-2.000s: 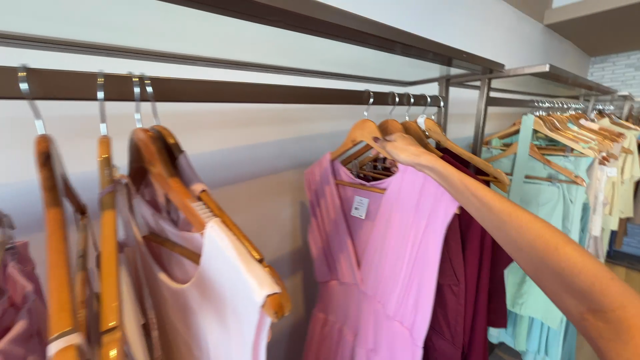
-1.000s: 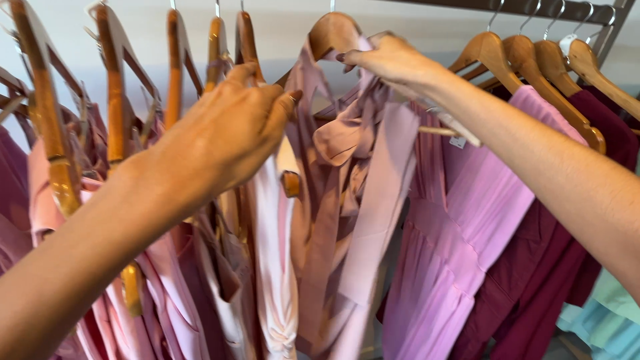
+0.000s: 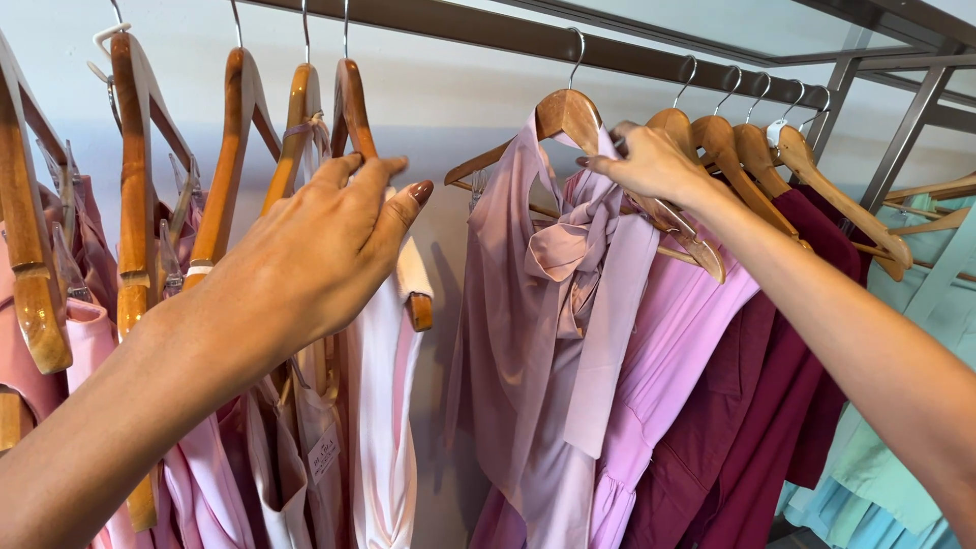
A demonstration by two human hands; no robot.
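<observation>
My left hand (image 3: 328,236) is raised at left centre, its fingers apart, overlapping a wooden hanger (image 3: 355,114) with a pale pink garment (image 3: 385,396); whether they touch is unclear. At right centre, my right hand (image 3: 648,164) is at the shoulder of a wooden hanger (image 3: 568,114), thumb and fingers on the strap of a dusty-pink garment (image 3: 511,305) with a knotted front. Behind it hang an orchid-pink dress (image 3: 679,328) and burgundy garments (image 3: 762,427).
A dark metal rail (image 3: 457,30) runs across the top beneath a shelf. Several wooden hangers with pink clothes (image 3: 84,335) crowd the left. Mint-green garments (image 3: 915,366) hang beyond a metal upright (image 3: 903,137) at right. Bare wall shows between the two groups.
The dusty-pink garment, close to the left group one second ago, now hangs apart from it, nearer the orchid-pink dress. Two seconds ago my right hand was at the orchid-pink dress's hanger and my left hand was unseen.
</observation>
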